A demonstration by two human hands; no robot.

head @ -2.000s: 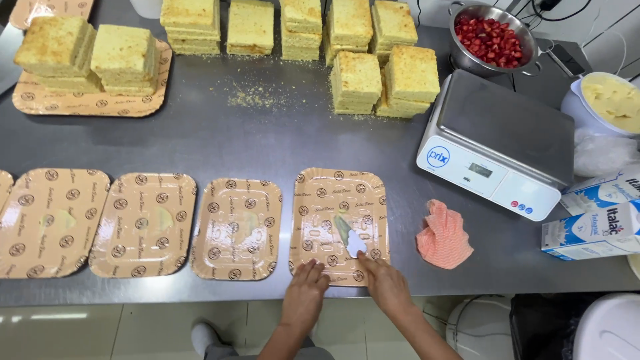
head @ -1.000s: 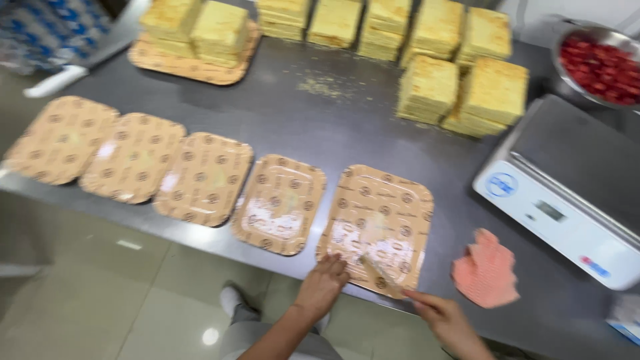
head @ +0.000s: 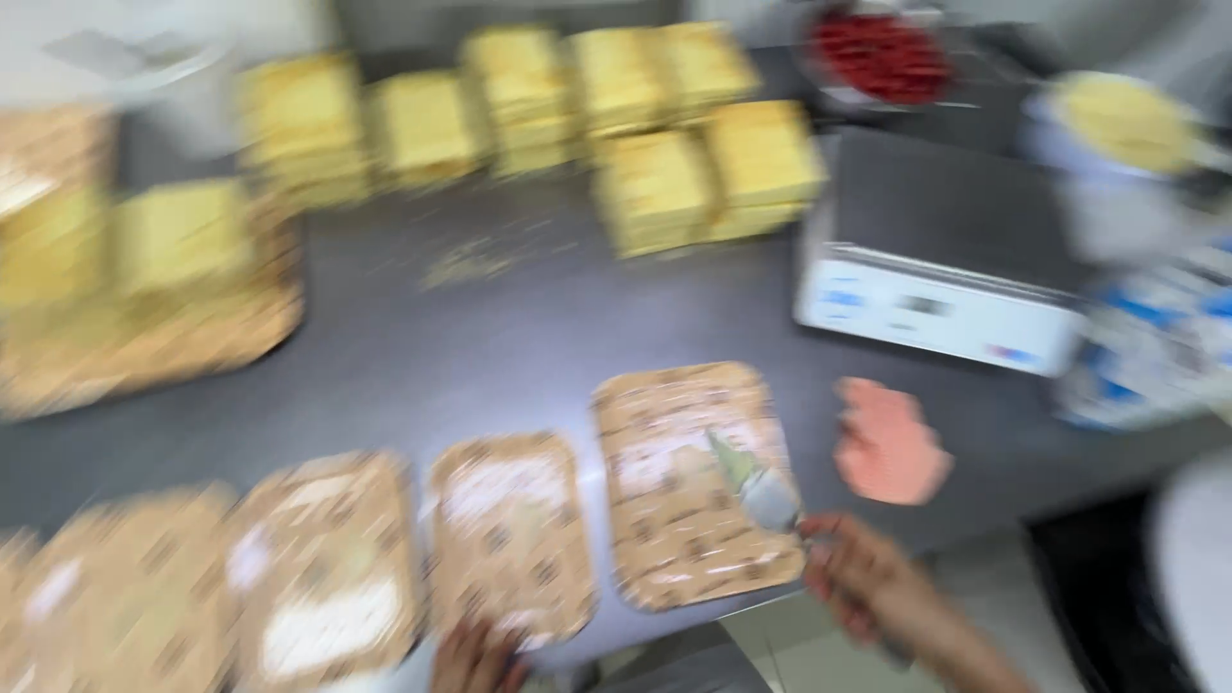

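My right hand [head: 857,577] grips the handle of a spatula [head: 770,499], whose blade with pale cream on it lies over the rightmost patterned cardboard tray [head: 654,568]. That tray bears a pale smear near its middle. My left hand [head: 476,659], partly cut off by the lower edge, is at the near edge of the neighbouring cardboard tray [head: 558,606]; whether it touches is too blurred to tell. More such trays [head: 385,539] stretch to the left, with pale smears. A folded pink cloth [head: 890,443] lies right of the rightmost tray.
Stacks of yellow sponge cake [head: 654,188] stand along the back, more on a larger tray [head: 279,279] at left. A digital scale [head: 943,308] stands at right, a metal bowl of red fruit [head: 881,58] and a tub of cream [head: 1121,125] behind, and cartons [head: 1136,356] beside it.
My left hand has moved left, from the rightmost tray to its neighbour. The right hand still holds the spatula by the rightmost tray. The view has turned and is blurred.
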